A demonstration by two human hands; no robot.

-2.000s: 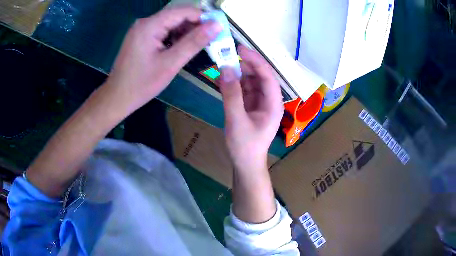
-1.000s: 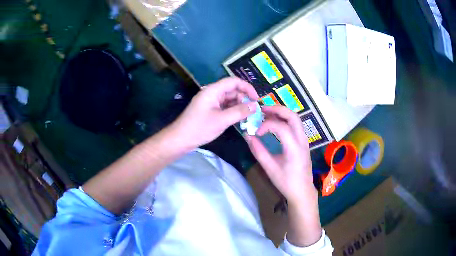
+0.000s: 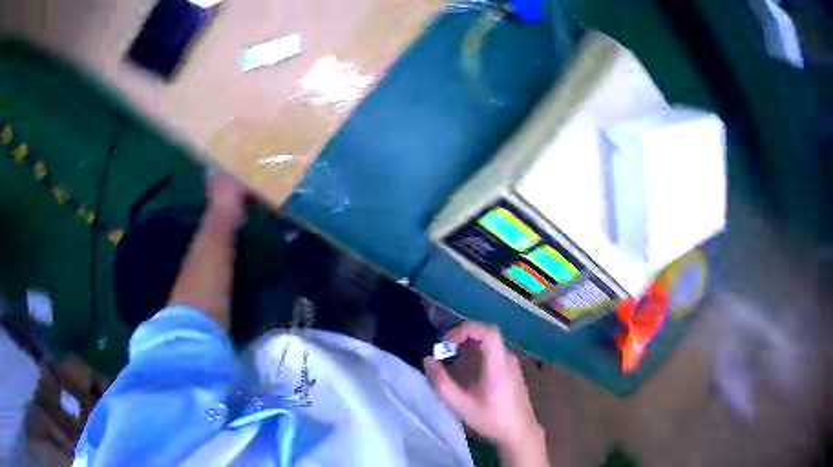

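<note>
My right hand point(image 3: 489, 388) holds a barcode label point(image 3: 445, 349), a tiny white slip, between thumb and fingertips, in front of the bench edge. My left hand point(image 3: 226, 196) is blurred at the edge of the brown cardboard sheet point(image 3: 365, 32), and its fingers are hard to make out. A white product box point(image 3: 680, 191) sits on the plate of the beige counting scale point(image 3: 557, 173). The scale display point(image 3: 534, 260) is lit green, well above my right hand in the picture.
An orange tape dispenser point(image 3: 642, 324) and a yellow packing tape roll point(image 3: 685, 281) are beside the scale. A black mobile phone point(image 3: 171, 36) and a white slip point(image 3: 271, 52) lie on the cardboard sheet. A dark round object point(image 3: 155, 264) is below at left. A blurred brown surface is at lower right.
My hands have separated. My left hand has moved away to the left and the crumpled pale piece no longer shows. My right hand is lower, with a small label. The view has shifted toward the cardboard sheet.
</note>
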